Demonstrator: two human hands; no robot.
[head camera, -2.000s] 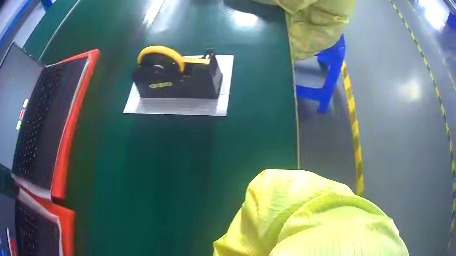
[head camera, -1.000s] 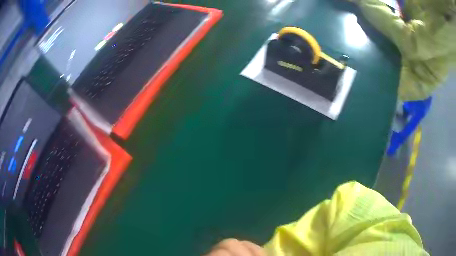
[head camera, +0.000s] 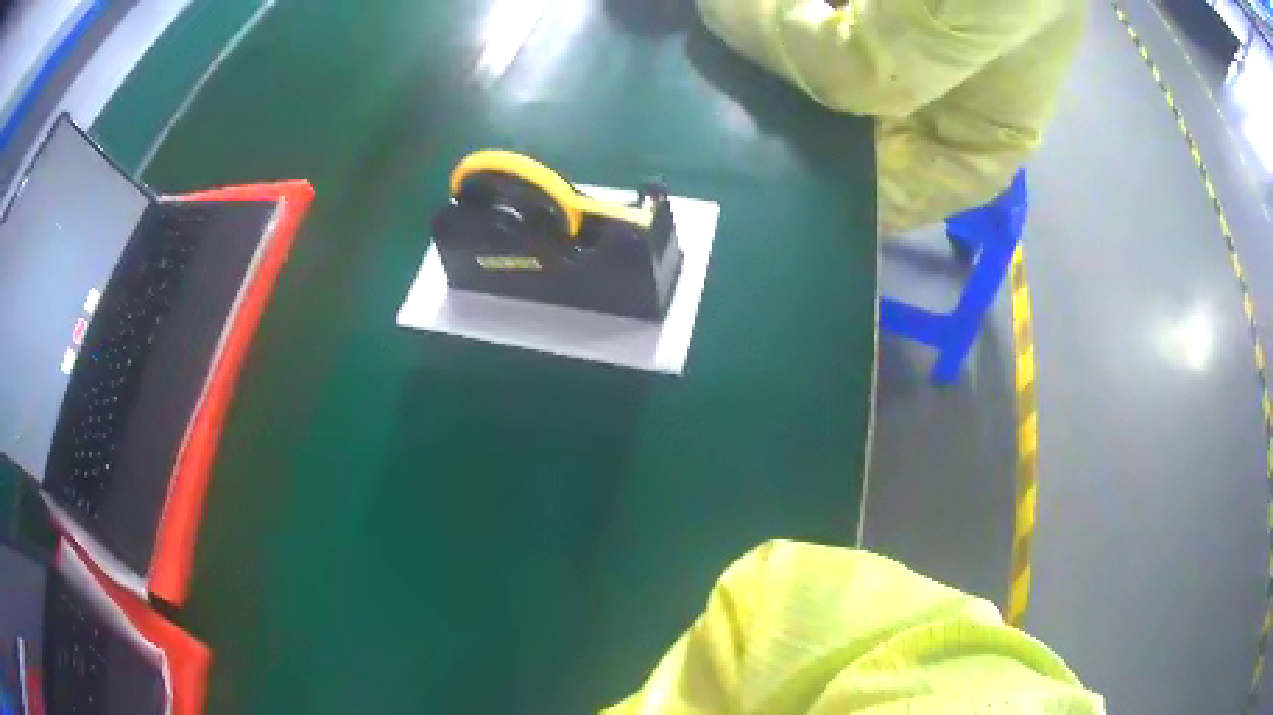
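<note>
Neither of my hands is in view. A yellow sleeve of mine rises from the bottom edge, right of centre, with its hand cut off below. A black tape dispenser (head camera: 559, 266) with a yellow tape roll stands on a white sheet (head camera: 559, 335) on the green table mat (head camera: 461, 489). An open dark laptop (head camera: 154, 335) lies at the left on a red pad (head camera: 210, 405), with small coloured marks on its grey screen. A second open laptop (head camera: 91, 650) is cut off at the lower left corner on another red pad (head camera: 182, 666).
Another person in a yellow smock (head camera: 935, 70) is at the table's far right edge, beside a blue stool (head camera: 963, 307). The table's right edge runs down to my sleeve. Grey floor (head camera: 1117, 419) with yellow-black striped lines lies to the right.
The camera view has swung, so the laptops now sit farther left and the dispenser has shifted left in the picture. The part of a hand at the bottom edge a second ago is out of view.
</note>
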